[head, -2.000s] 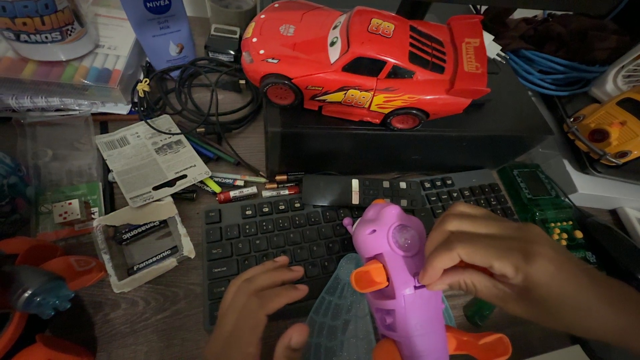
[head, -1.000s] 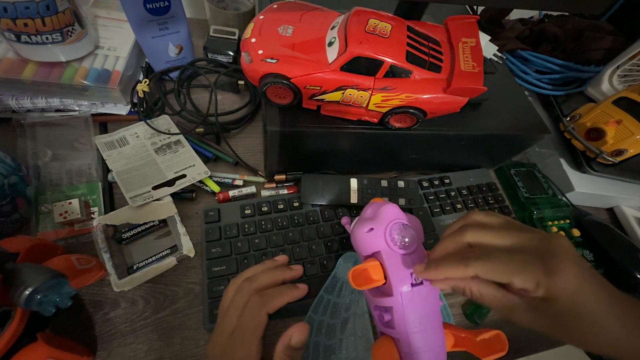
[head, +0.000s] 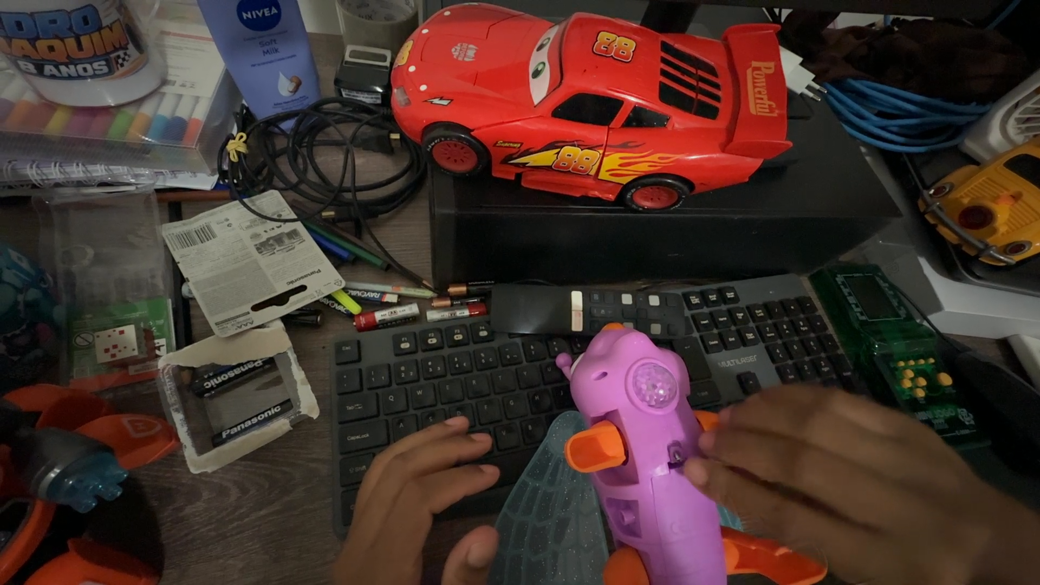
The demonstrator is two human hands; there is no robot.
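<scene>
A purple plastic toy figure with orange limbs and a translucent teal wing lies belly up, partly over the black computer keyboard. My right hand is at the toy's right side, thumb and fingertips beside a small dark recess in its body; whether they hold anything is hidden. My left hand rests with fingers apart over the keyboard's lower left, left of the wing, holding nothing. Two Panasonic batteries lie in a torn cardboard pack at the left.
A red toy car stands on a black box behind the keyboard. A remote control, loose batteries, a coiled black cable, a green circuit-like handheld device and an orange toy lie around.
My right hand has shifted slightly at the toy's side, its fingertips now lying right of the recess. My left hand has hardly moved.
</scene>
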